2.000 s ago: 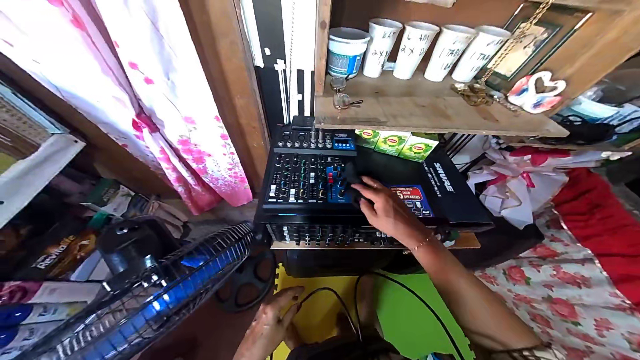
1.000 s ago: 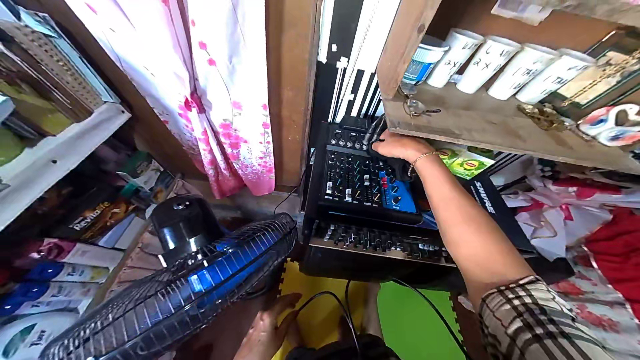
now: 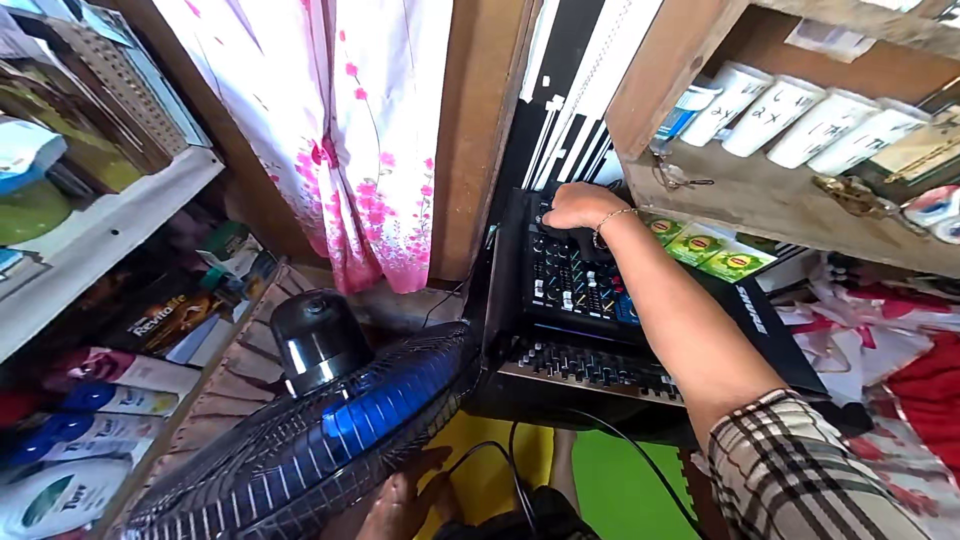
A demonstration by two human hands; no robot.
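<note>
My right hand (image 3: 585,206) reaches to the upper edge of a black audio mixer (image 3: 574,281) with rows of knobs and faders. Dark cloth shows under the palm, over part of the knobs; the fingertips are partly hidden, and the grip is unclear. Below the mixer sits a second black unit with a row of sliders (image 3: 592,367). My left hand (image 3: 397,495) is low in the view, beside the fan's guard, with nothing visible in it. Its fingers are apart.
A black and blue electric fan (image 3: 360,420) fills the lower left. Green tea boxes (image 3: 701,246) stand beside a black Shure case (image 3: 757,322). A wooden shelf (image 3: 720,187) with white cups overhangs the right. Black cables (image 3: 517,465) cross the floor mats.
My right hand has moved from the mixer's right side to its upper edge. The view has swung toward the left, showing more of the fan and left shelf.
</note>
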